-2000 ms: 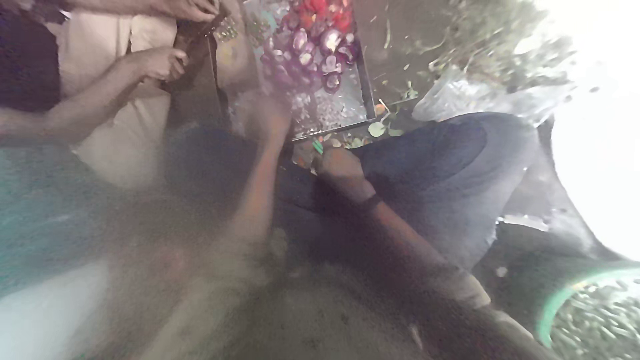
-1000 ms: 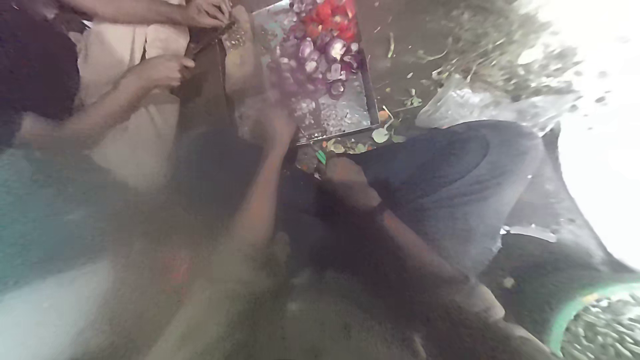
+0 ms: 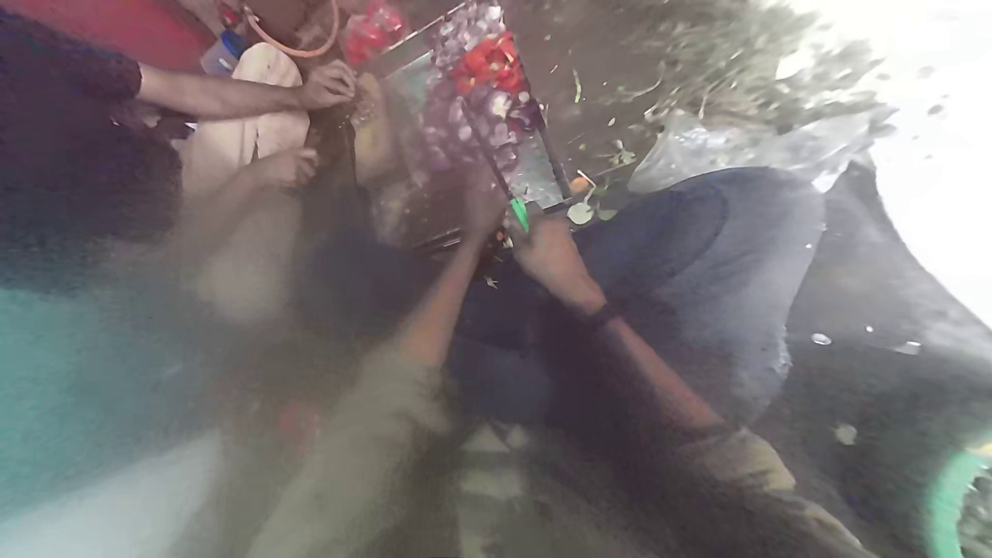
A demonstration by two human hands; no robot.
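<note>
My right hand (image 3: 549, 252), with a dark band at its wrist, is closed on the green handle of a knife (image 3: 520, 215). The long dark blade points up and left over a metal tray (image 3: 552, 159). My left hand (image 3: 484, 203) is blurred beside the blade, at the tray's near edge; whether it holds anything cannot be told. On the tray lie purple onion pieces (image 3: 500, 128) and cut red vegetable pieces (image 3: 490, 65), with more pale onion pieces behind.
A co-worker's hands (image 3: 328, 84) are at the upper left, beside a wooden board. A clear plastic bag (image 3: 690, 147) and a heap of greens (image 3: 728, 58) lie at the upper right. A green-rimmed basket (image 3: 944, 496) stands at the lower right. Scraps litter the ground by the tray.
The knife's blade now shows over the tray, pointing away from me; before, only the green handle could be made out. The view has shifted a little, showing more of the tray's far side.
</note>
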